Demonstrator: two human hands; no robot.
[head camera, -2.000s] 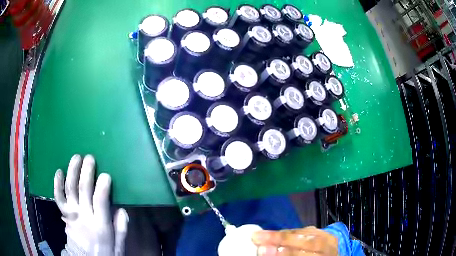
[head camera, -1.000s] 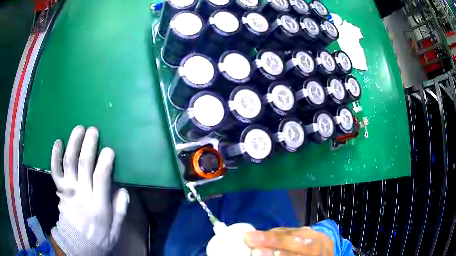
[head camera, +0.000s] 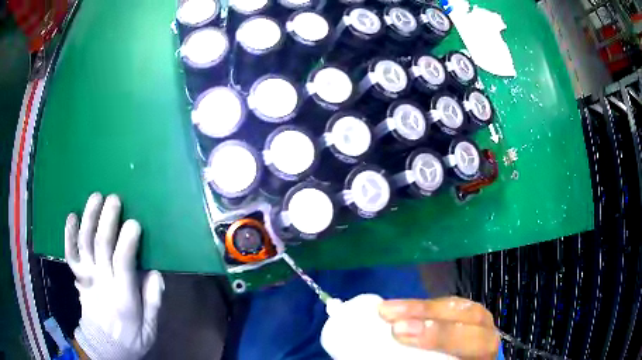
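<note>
My right hand (head camera: 443, 327), bare with a blue sleeve, is shut on a white glue bottle (head camera: 366, 330) at the bottom. Its thin nozzle (head camera: 306, 279) points up and left; the tip is at the near right corner of the copper-orange toroidal coil (head camera: 248, 240). The coil sits in a white-edged square at the near left corner of the circuit board (head camera: 260, 280). Rows of black capacitors with silvery-white tops, such as this capacitor (head camera: 307, 211), cover the board. My left hand (head camera: 112, 281), in a white knit glove, is spread with fingers apart at the bench's front edge, holding nothing.
The board lies on a green bench (head camera: 105, 126). A crumpled white rag (head camera: 486, 42) lies beyond the board's right side, with white specks around it. A red-and-white edged rail (head camera: 21, 176) curves along the left. Black slotted racks (head camera: 556, 295) stand at the right.
The nozzle tip has moved from the board's near left corner to the coil's right side. The view has shifted, so the board appears farther left. The left hand stays spread.
</note>
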